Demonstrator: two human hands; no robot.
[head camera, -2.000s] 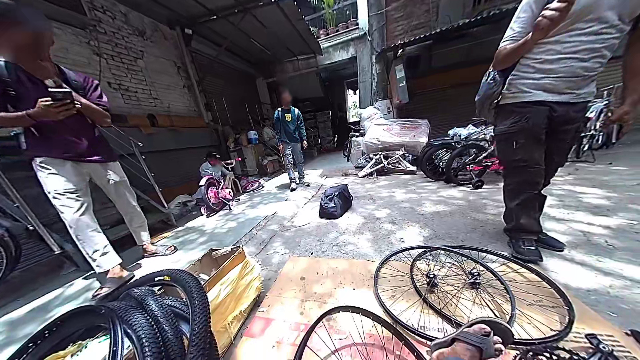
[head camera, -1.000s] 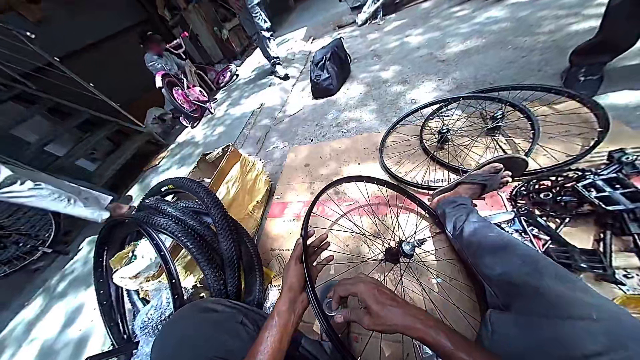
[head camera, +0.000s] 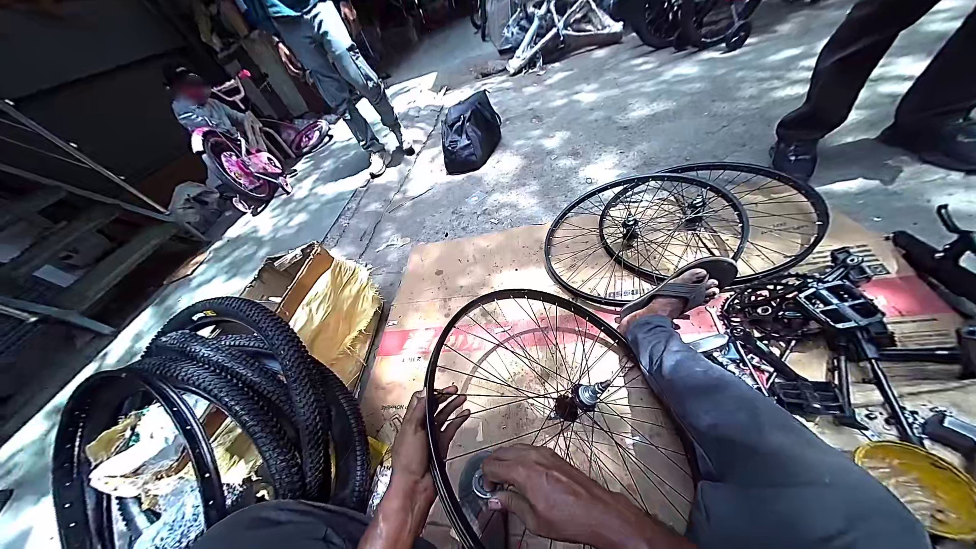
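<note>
A spoked bicycle wheel (head camera: 568, 293) without a tyre stands tilted between my legs, its hub (head camera: 577, 400) facing up and right. My left hand (head camera: 427, 435) is wrapped around the left side of the rim, fingers reaching among the spokes. At the lower left of the rim, my right hand (head camera: 537, 484) pinches a small round metal piece (head camera: 480, 484) between thumb and fingers; exactly what tool or part it is I cannot tell. Beneath the wheel lies a flattened cardboard sheet (head camera: 473, 259).
Knobbly tyres (head camera: 297, 396) and a bare rim (head camera: 69, 442) are piled at left by an open carton (head camera: 290, 282). Two wheels (head camera: 560, 229), bike parts with pedals (head camera: 842, 305) and a yellow dish (head camera: 915, 488) lie right. People stand ahead near a black bag (head camera: 471, 133).
Between two and one seconds ago the view swung down to the wheel. My hands stay at the rim's lower left. The person beyond the black bag now stands further into view.
</note>
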